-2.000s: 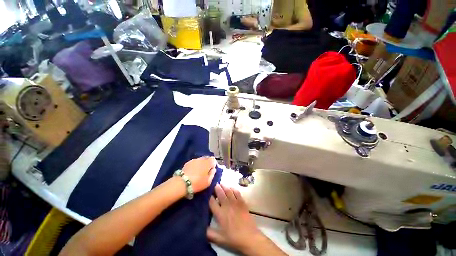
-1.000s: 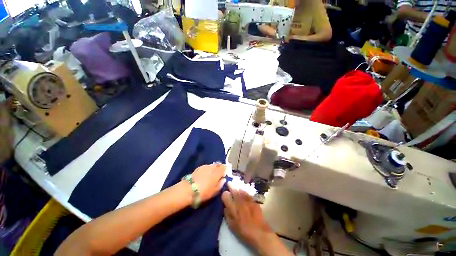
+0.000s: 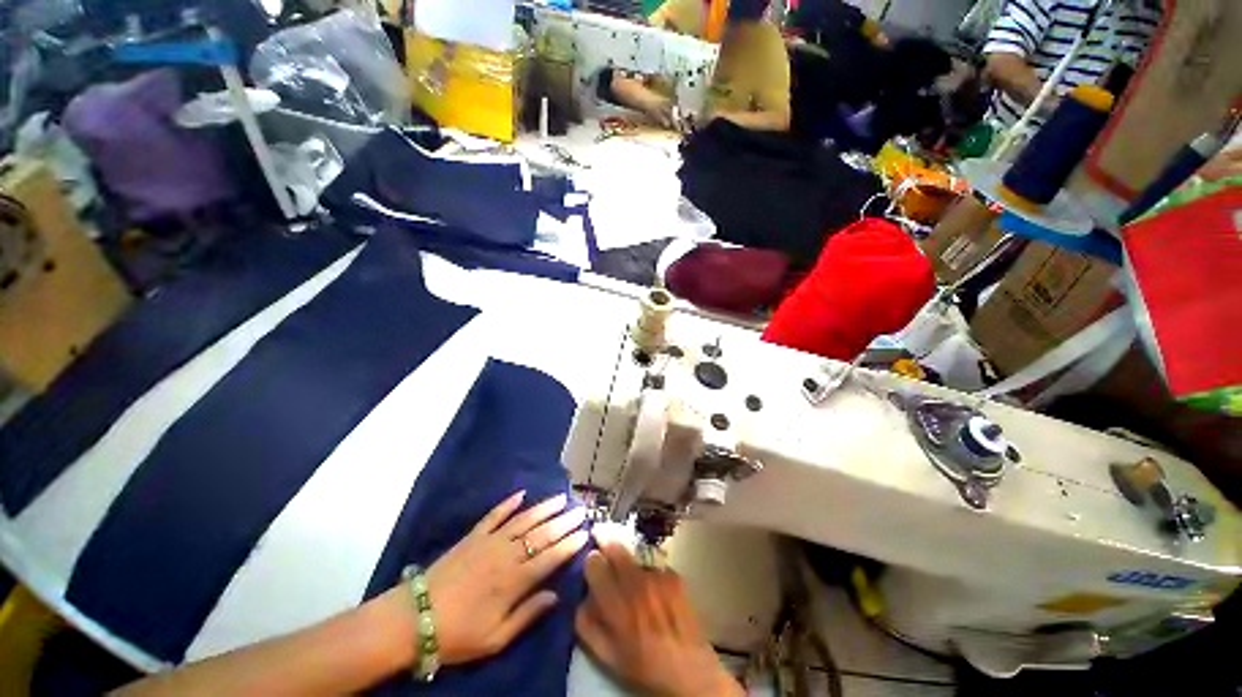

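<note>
A navy cut panel [image 3: 477, 443] lies on the white table with its right edge at the needle area of the cream-white sewing machine [image 3: 872, 470]. My left hand [image 3: 493, 583], with a bead bracelet and a ring, lies flat on the panel with fingers spread, fingertips near the lit presser foot. My right hand [image 3: 647, 620] is at the panel's right edge, just below the machine's left end; its fingertips are close to the foot, and whether they pinch the cloth cannot be told. The needle is hidden.
More navy panels [image 3: 259, 443] lie to the left. Scissors [image 3: 793, 640] lie under the machine arm. A red cloth [image 3: 855, 293] is behind the machine. A thread cone [image 3: 1062, 157] and a carton [image 3: 1042, 300] stand at the right. Two people are at the back.
My left hand has gone from bunched fingers at the panel's edge to lying flat and spread on the panel. My right hand stays beside the foot. The camera view has shifted.
</note>
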